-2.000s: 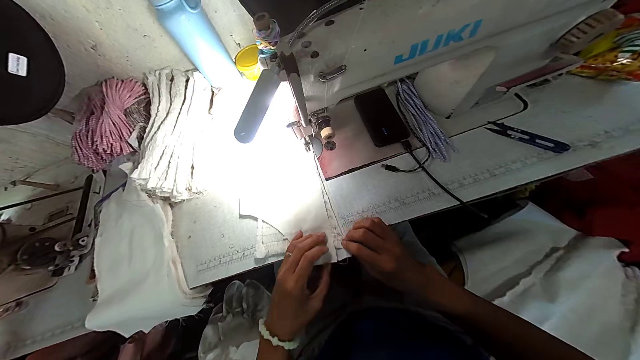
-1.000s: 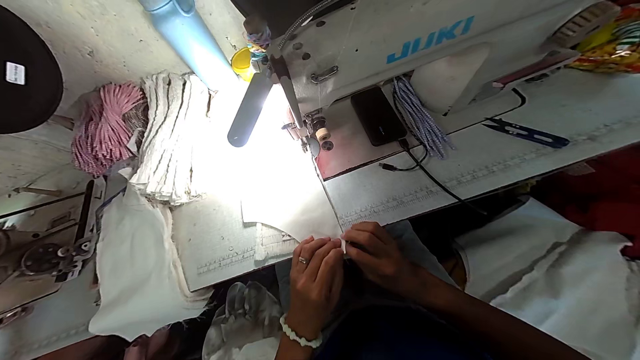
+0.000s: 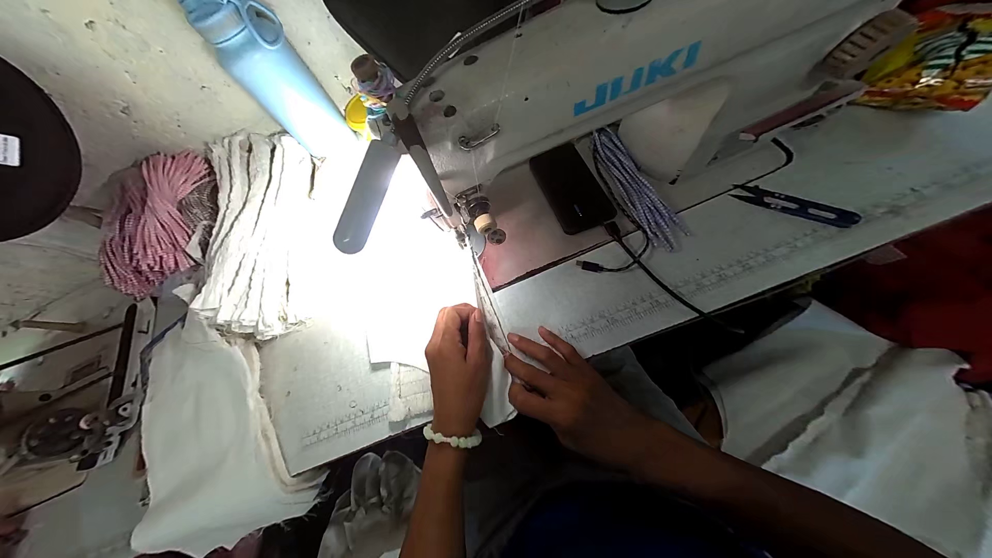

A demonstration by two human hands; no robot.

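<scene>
White fabric lies under the needle area of a Juki sewing machine, partly washed out by the lamp's glare. My left hand, with a beaded bracelet at the wrist, has its fingers curled on the fabric edge below the presser foot; its fingertips are partly hidden, so its hold is unclear. Just right of it, my right hand rests with spread fingers, their tips touching the edge of the fabric. A narrow folded strip of the cloth runs from the presser foot down between both hands.
Stacked white cloth pieces, a pink bundle of cords and a blue bottle stand left. A black power bank with cable, striped cords and thread snips lie right. More white fabric is at lower right.
My left hand has moved up toward the presser foot along the fabric. My right hand's fingers have spread apart, and the two hands no longer meet at the cloth's near edge.
</scene>
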